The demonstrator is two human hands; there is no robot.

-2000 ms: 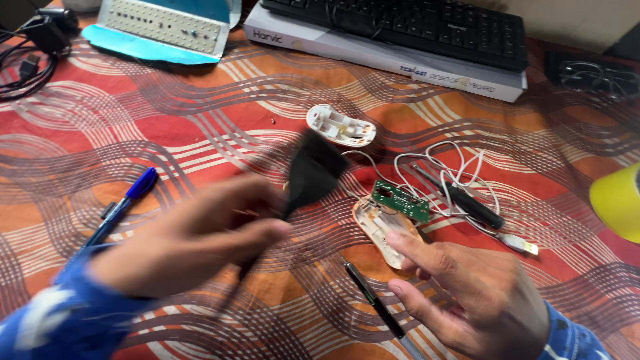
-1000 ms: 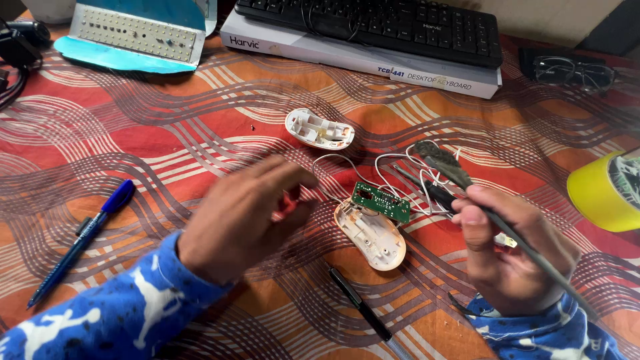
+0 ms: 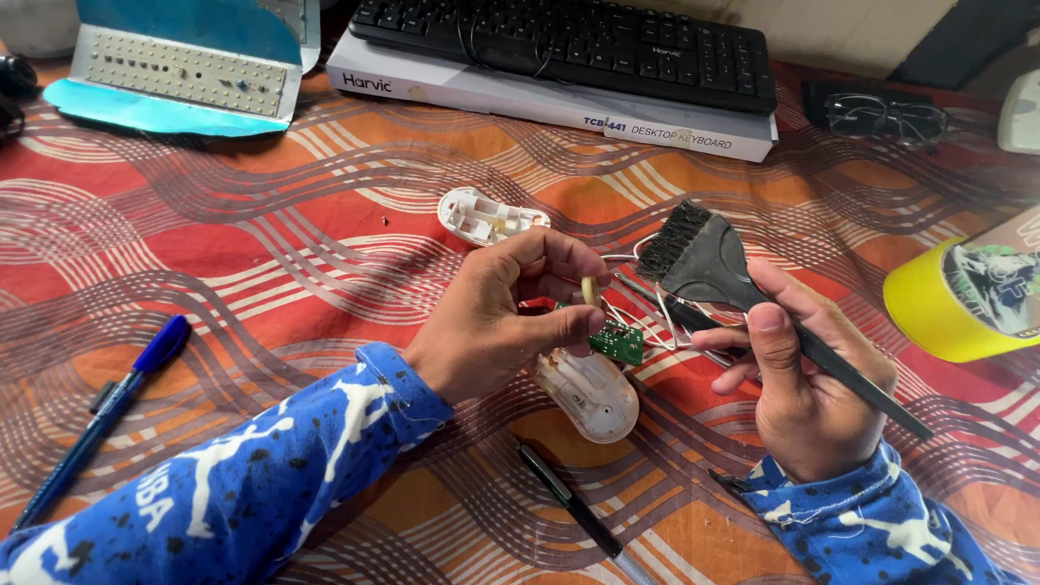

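Note:
My left hand (image 3: 512, 313) pinches a small yellowish scroll wheel (image 3: 591, 292) between thumb and fingertips. In my right hand (image 3: 800, 366) is a black flat brush (image 3: 715, 264), its bristles pointing up and left, close to the wheel. Below my left hand lies one half of a white mouse shell (image 3: 597, 398), its inside facing up. A green circuit board (image 3: 619, 341) rests at that shell's upper edge, partly hidden by my fingers. The other shell half (image 3: 487, 218) lies beyond my left hand. A white cable (image 3: 670, 321) is bunched behind the board, near a dark slim tool (image 3: 691, 315).
A blue pen (image 3: 122, 402) lies at left, a black pen (image 3: 569, 496) in front. A keyboard (image 3: 585, 49) sits on its box (image 3: 528, 101) at the back. Glasses (image 3: 886, 118), a yellow cup-like container (image 3: 926, 301) and an LED panel (image 3: 183, 77) stand around the cloth.
The brush has passed from my left hand to my right. Its bristles are now nearer my left hand, which holds the small wheel over the board.

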